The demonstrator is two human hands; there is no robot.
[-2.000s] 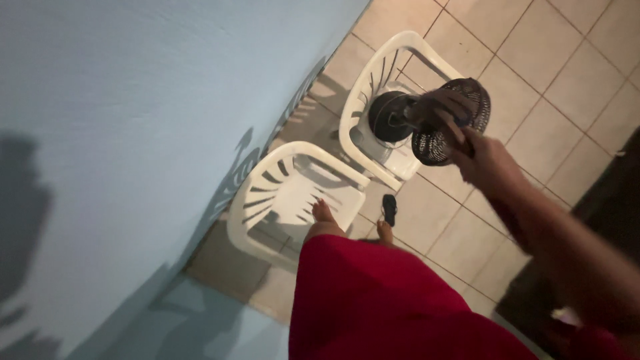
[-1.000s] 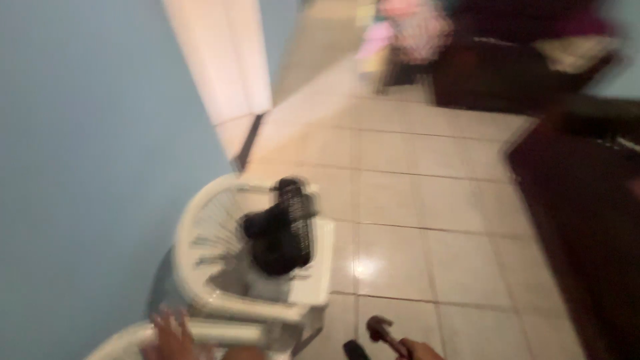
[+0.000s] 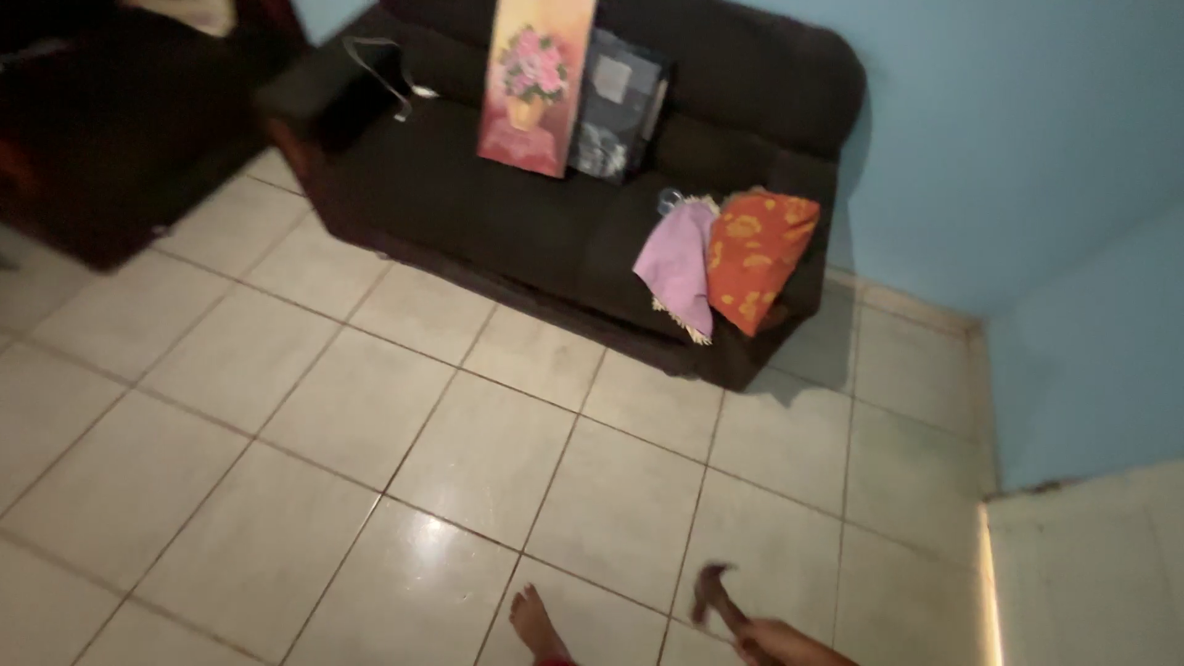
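At the lower right of the head view, my right hand (image 3: 772,640) is closed around the handle of a claw hammer (image 3: 714,592). The hammer's head points up and to the left, above the tiled floor, and looks slightly blurred. My left hand is out of the frame. A bare foot (image 3: 535,622) stands on the tiles to the left of the hammer.
A dark sofa (image 3: 444,203) holds a flower painting (image 3: 527,102), a dark boxed or framed item (image 3: 615,111), a pink cloth (image 3: 680,264) and an orange patterned cloth (image 3: 763,250). Other dark furniture (image 3: 102,148) stands left. Blue walls and a pale door (image 3: 1091,564) are at right.
The view has swung strongly away from the white plastic chairs and black fan to the sofa. The hammer remains in my right hand.
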